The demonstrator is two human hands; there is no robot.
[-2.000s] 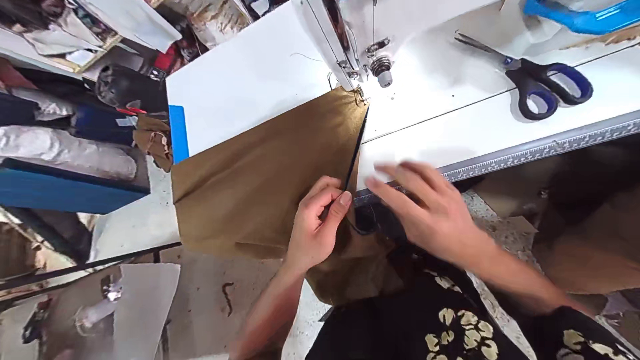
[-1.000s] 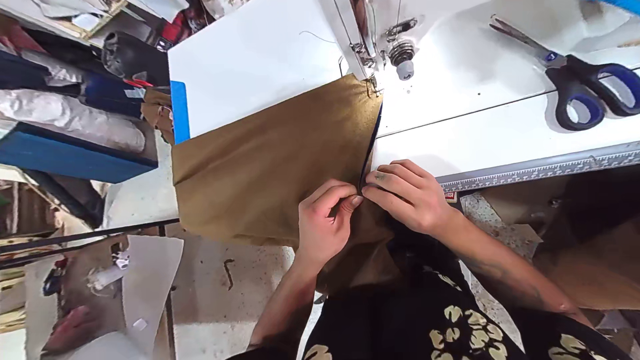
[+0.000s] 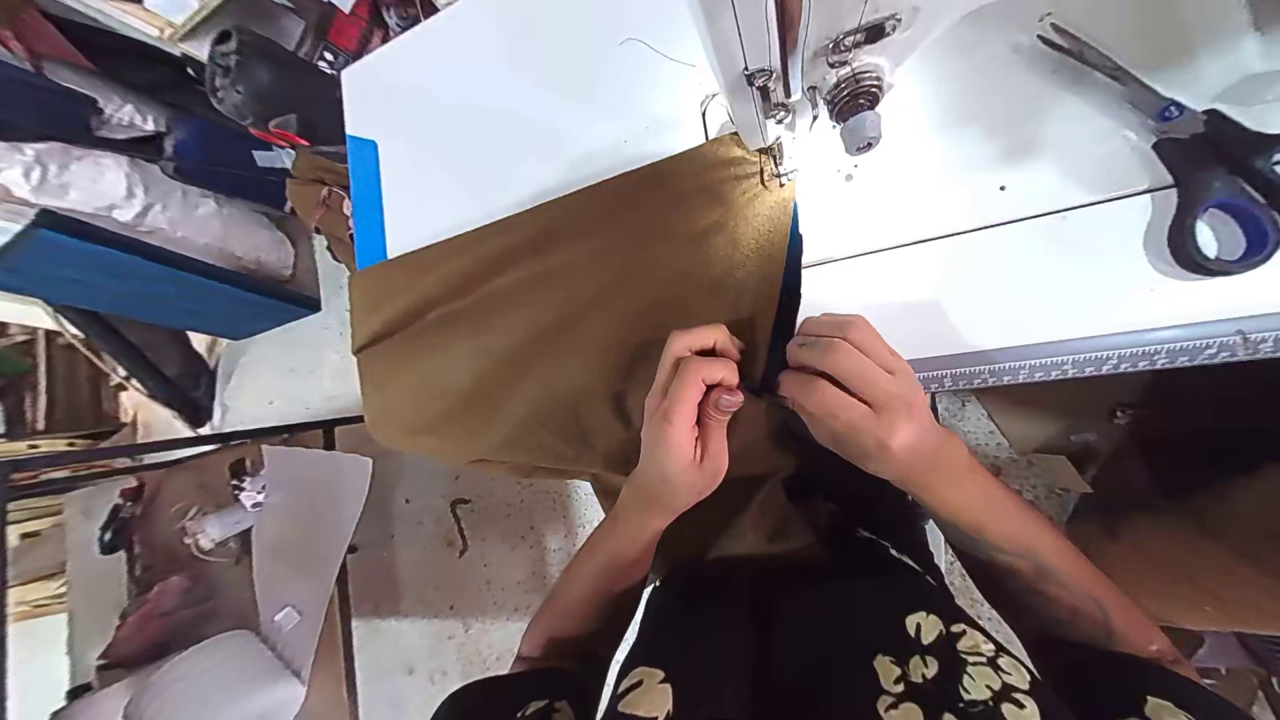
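Note:
A brown fabric piece (image 3: 560, 310) lies on the white sewing machine bed, its upper corner under the presser foot (image 3: 773, 165). Along its right edge runs a strip of dark navy fabric (image 3: 788, 290). My left hand (image 3: 690, 420) pinches the brown cloth near that edge, thumb and fingers curled together. Just to its right, my right hand (image 3: 850, 390) grips the dark strip between thumb and fingers, partly hiding it. Below both hands the cloth hangs over the table's front edge toward my lap.
Scissors with black and blue handles (image 3: 1215, 190) rest at the right of the bed. A measuring tape strip (image 3: 1100, 362) lines the front edge. The thread tension dial (image 3: 858, 110) is beside the needle area. A blue strip (image 3: 367, 200) marks the bed's left end; wrapped rolls (image 3: 150, 205) lie beyond.
My right hand, off the cloth two seconds ago, has come down onto the edge beside my left hand. More of the dark strip shows now. The view has moved nearer.

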